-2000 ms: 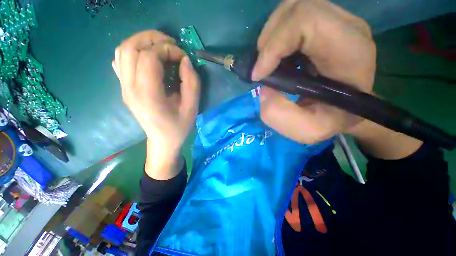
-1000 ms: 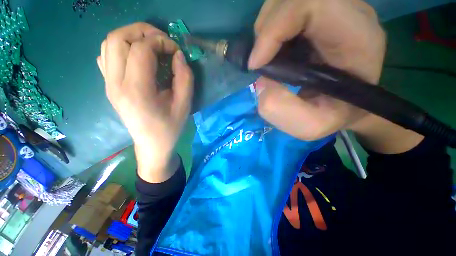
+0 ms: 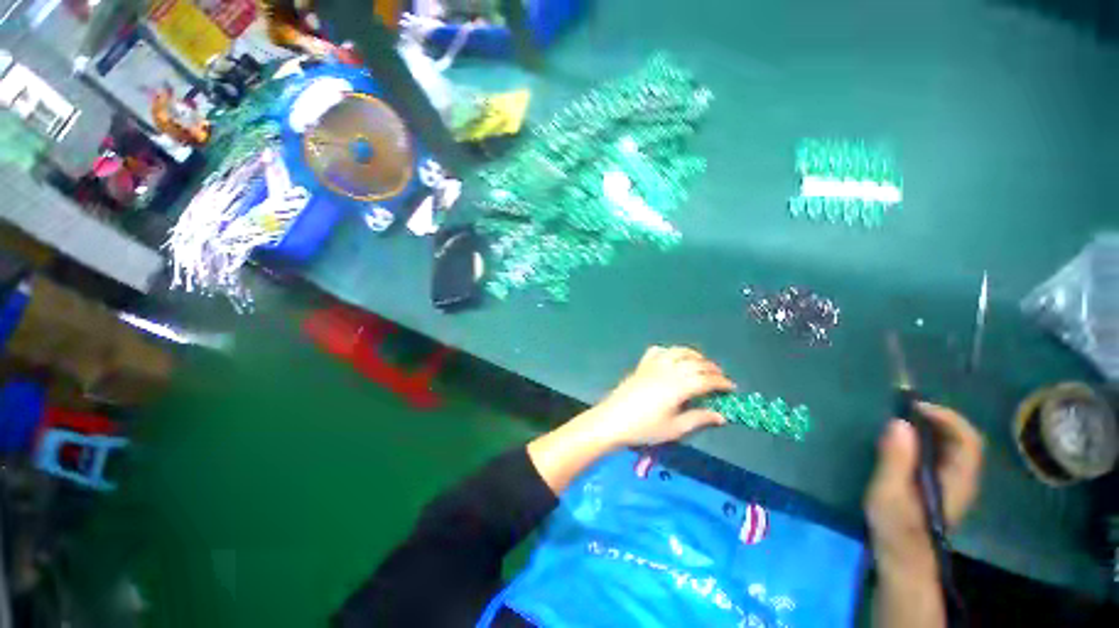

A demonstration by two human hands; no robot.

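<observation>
A short green PCB panel strip (image 3: 769, 415) lies at the bench's near edge. My left hand (image 3: 666, 399) has its fingertips on the strip's left end, thumb and fingers closed around it. My right hand (image 3: 920, 478) holds the soldering iron (image 3: 929, 470) like a pen, its tip pointing away from me, to the right of the strip and apart from it. A loose pile of small dark components (image 3: 795, 314) lies beyond the strip. The picture is somewhat blurred.
A large green heap of PCB panels (image 3: 589, 184) and a neat green stack (image 3: 847, 184) lie farther back. A round tin (image 3: 1065, 432), a clear bag (image 3: 1086, 301) and a thin stick (image 3: 980, 317) are at right. A blue fan (image 3: 357, 147) and black object (image 3: 458, 269) are at left.
The view has swung and widened, showing more bench. The iron has moved away from the board to the right. My left hand now touches the strip's left end.
</observation>
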